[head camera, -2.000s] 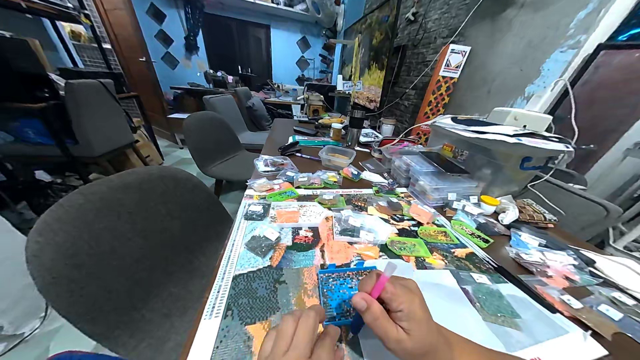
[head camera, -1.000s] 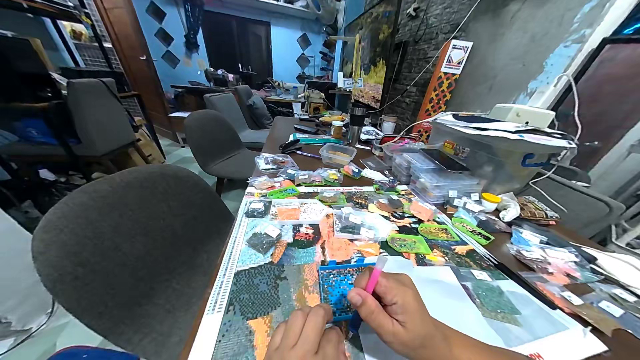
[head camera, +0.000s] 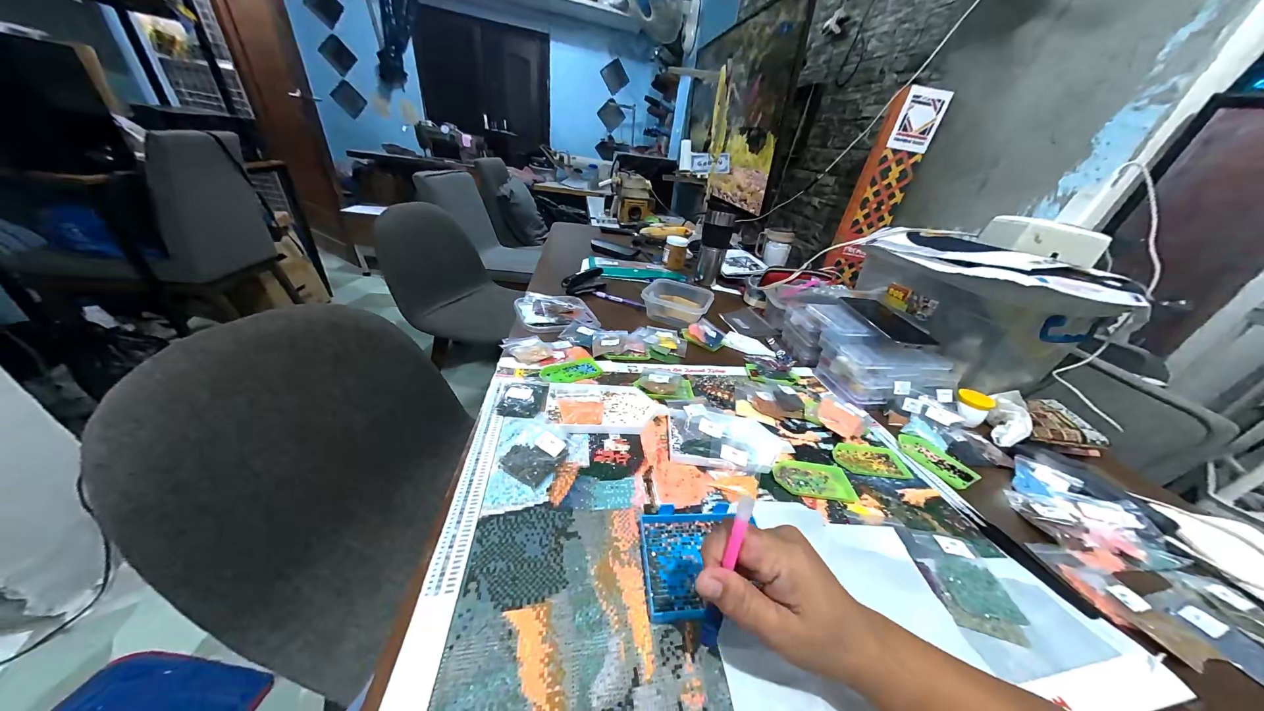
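My right hand (head camera: 770, 592) holds a pink diamond-painting pen (head camera: 737, 535) upright over the right part of a blue plastic tray or frame (head camera: 647, 573) with small beads in it. The blue piece lies on a large, partly covered diamond-painting canvas (head camera: 518, 563). White paper (head camera: 879, 568) lies under my right hand and forearm. Something dark blue shows just below my fingers, partly hidden. My left hand is out of view. Green bead trays (head camera: 815, 481) stand on the canvas beyond the blue piece.
Bags of beads (head camera: 533, 456) lie about the canvas. Stacked clear cases (head camera: 879, 360) and a large plastic bin (head camera: 997, 316) stand at the back right. More bead bags (head camera: 1076, 513) lie at the right. A grey chair (head camera: 276, 484) is at the left of the table.
My left hand, which rested at the near edge of the blue piece in both earlier frames, has left the view. My right hand stays at the blue piece with the pen.
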